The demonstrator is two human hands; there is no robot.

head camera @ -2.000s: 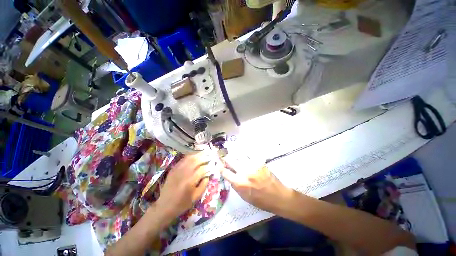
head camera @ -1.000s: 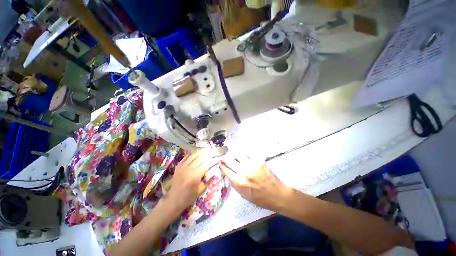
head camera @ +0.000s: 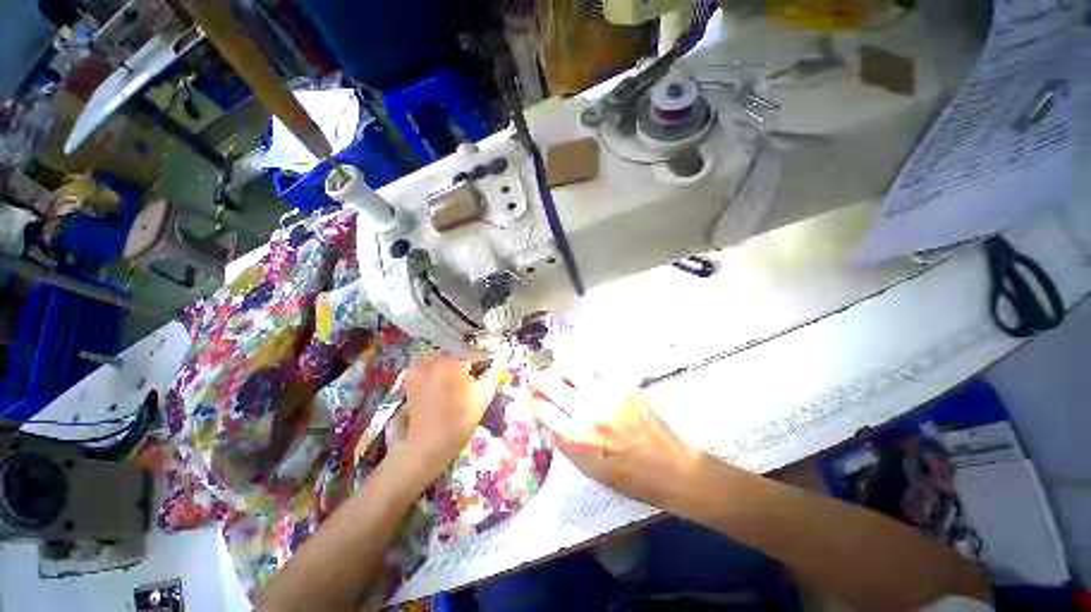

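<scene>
The floral garment piece point(head camera: 275, 383) lies heaped left of the needle area and hangs over the table's front edge. The white sewing machine head point(head camera: 634, 227) reaches across the table. My left hand point(head camera: 449, 401) holds the cloth just in front of the presser foot area, fingers bent. My right hand point(head camera: 610, 430) lies at the right side of the cloth, its fingertips at the cloth's edge. The needle and presser foot are hard to make out in the glare between my fingers and the machine head.
Black-handled scissors point(head camera: 1023, 287) lie at the right. A printed paper sheet point(head camera: 981, 155) stands behind them. A bobbin point(head camera: 676, 105) sits on top of the machine. Small dark snips point(head camera: 693, 267) lie under the machine arm. A second machine point(head camera: 72, 496) is at the lower left.
My left hand has shifted slightly, with its fingers more curled over the cloth. The right hand has stayed nearly in place. The whole view has moved slightly.
</scene>
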